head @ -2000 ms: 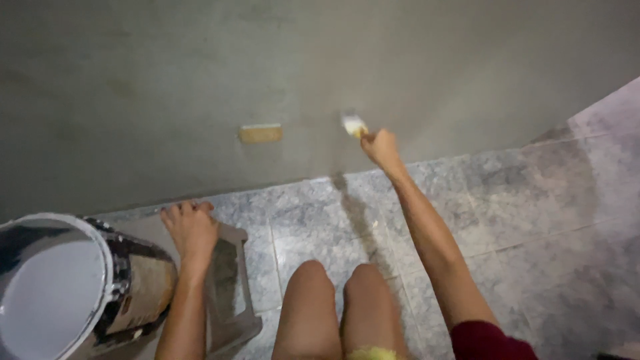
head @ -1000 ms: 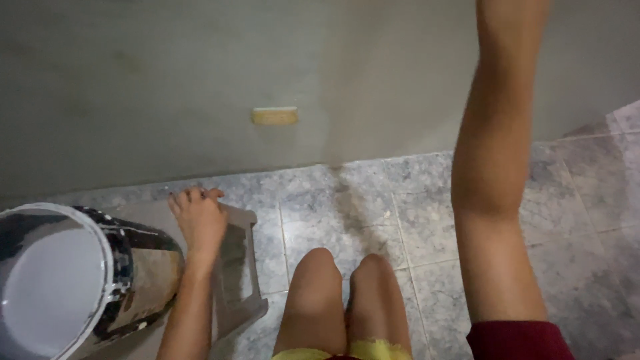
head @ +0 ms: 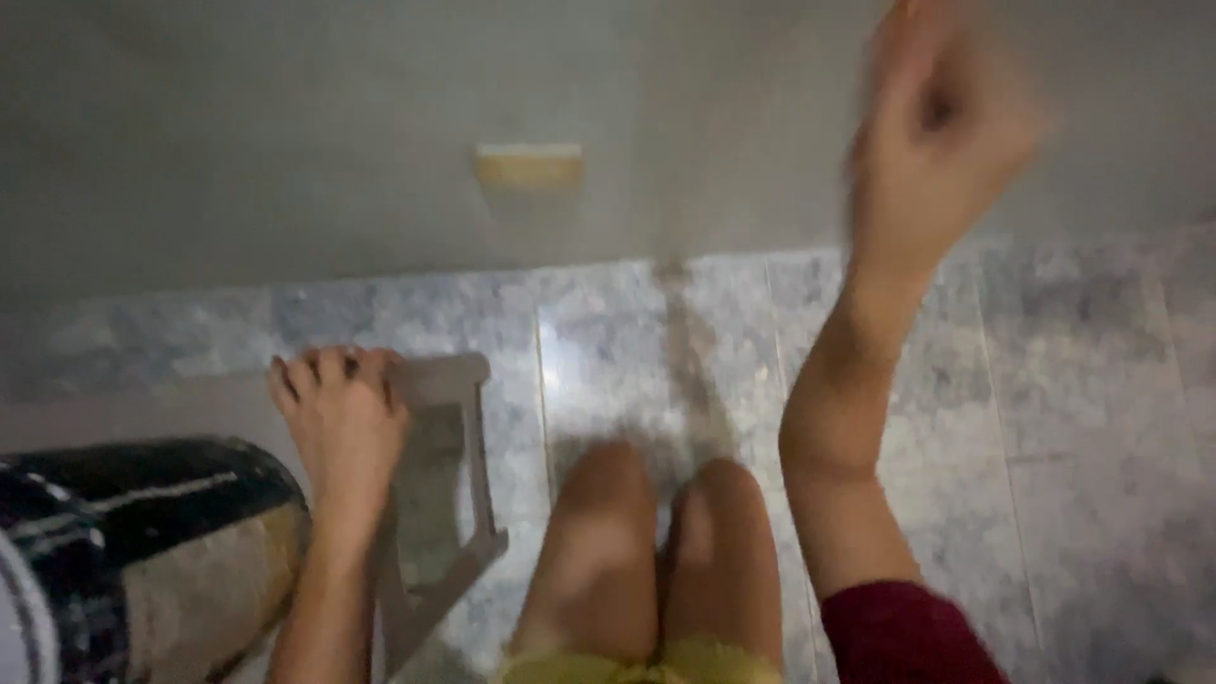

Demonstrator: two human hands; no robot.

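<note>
My right hand [head: 940, 133] is raised in front of the grey wall [head: 380, 123] at the upper right, blurred, with its fingers curled. Whatever it may hold does not show; an earlier frame has a paintbrush in it. My left hand [head: 342, 404] rests on the top edge of a grey plastic stool [head: 437, 375] and holds nothing that I can see. Left of that hand stands a dark paint bucket [head: 180, 494] with white smears, cut off by the frame. A yellowish outlet-like box [head: 529, 169] with a pale top edge is on the wall.
Marbled grey floor tiles [head: 627, 332] meet the foot of the wall. A dark stain or shadow [head: 689, 351] runs across them from the wall. My knees [head: 665, 532] are at the bottom centre, between the stool and my right arm.
The right hand, low on the wall with the brush at first, went up out of view and is now partly back in view. The left hand has stayed on the stool.
</note>
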